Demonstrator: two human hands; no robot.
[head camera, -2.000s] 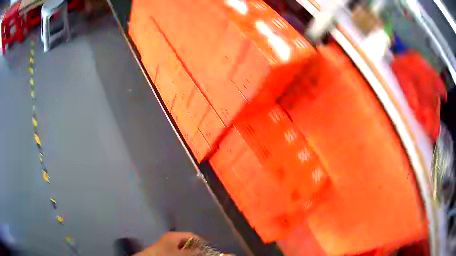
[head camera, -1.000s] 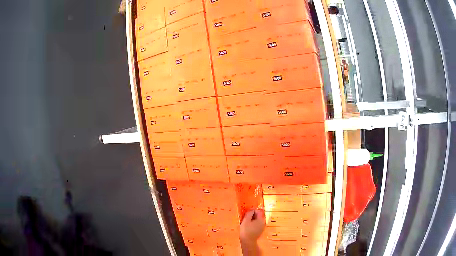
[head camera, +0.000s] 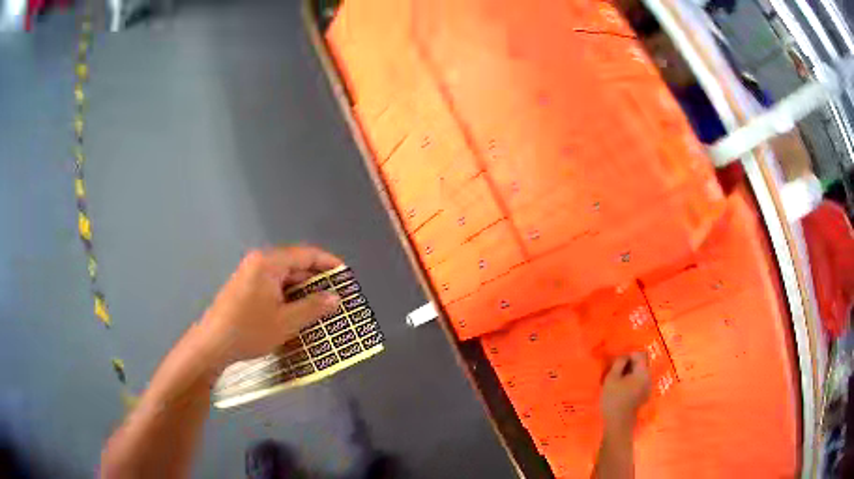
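My left hand (head camera: 286, 295), left of the bench edge and over the floor, grips a pale yellow label sheet (head camera: 339, 327) with a grid of black labels; its bare lower part curves toward my wrist. My right hand (head camera: 625, 382) is over an orange product box (head camera: 599, 323) in the lower rows, fingers drawn together. A small dark spot shows at its fingertips; I cannot tell if it is a sticker or shadow. A higher box stack (head camera: 552, 178) stands beyond, with small dark labels on its faces. The picture is blurred.
A shelf edge (head camera: 782, 229) runs down the right, with a white crossbar (head camera: 777, 126) and a red thing (head camera: 829, 243) beyond it. A white bar end (head camera: 421, 315) juts from the bench's left edge. Yellow-black tape (head camera: 84, 224) marks the grey floor at the left.
My left hand has come into view with the label sheet, unlike one second ago. My right hand is still at the lower boxes. The view has turned and shows more floor.
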